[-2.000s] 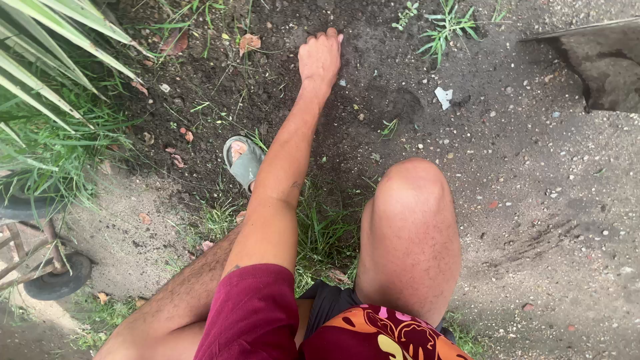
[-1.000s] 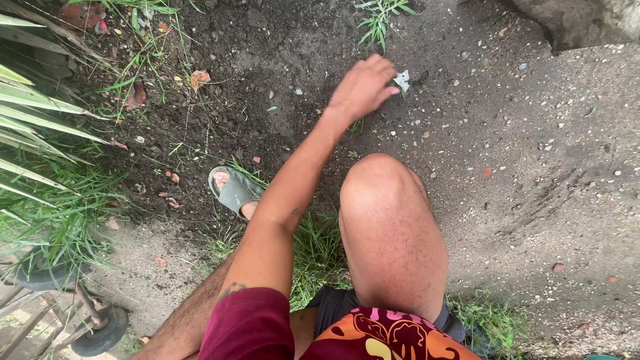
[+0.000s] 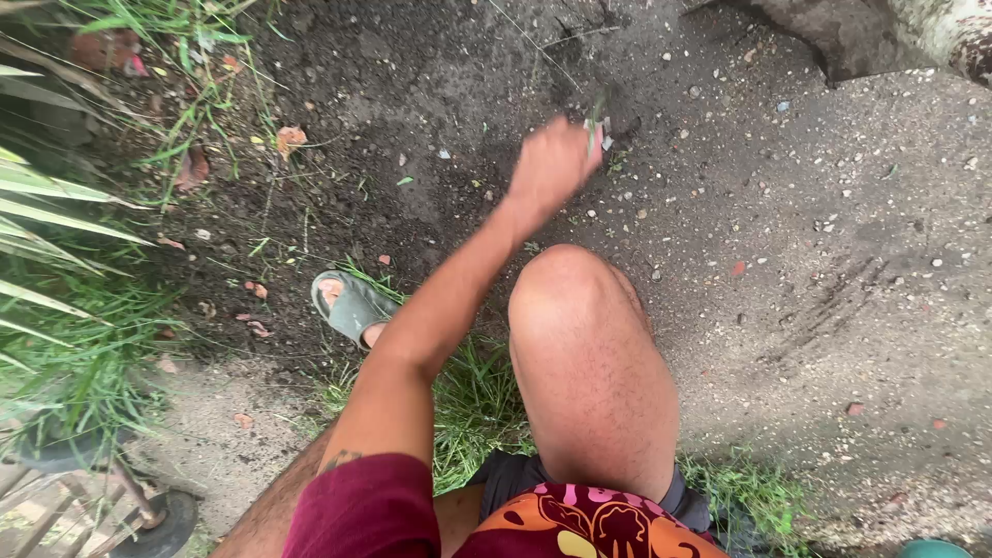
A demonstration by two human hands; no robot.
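Note:
My left hand (image 3: 554, 163) is over the dark soil above my raised knee, its fingers curled and motion-blurred. It appears closed on a thin green weed (image 3: 601, 108), whose blurred blades stick out past the fingers. A pale scrap (image 3: 607, 142) lies on the ground just beside the fingertips, partly hidden by them. Close by, a tiny green sprig (image 3: 616, 161) shows on the soil. My right hand is not in view.
Spiky leaves (image 3: 46, 201) and grass (image 3: 85, 364) border the left. A wheeled frame (image 3: 167, 519) is at bottom left, my sandaled foot (image 3: 353, 306) near the middle. A dark sheet-like piece (image 3: 860, 39) juts in at top right. Grass tufts (image 3: 480, 395) grow around my legs.
My left hand has moved right to the pale scrap. The green weed that stood beyond the scrap one second ago is gone from its spot and now appears in my fingers.

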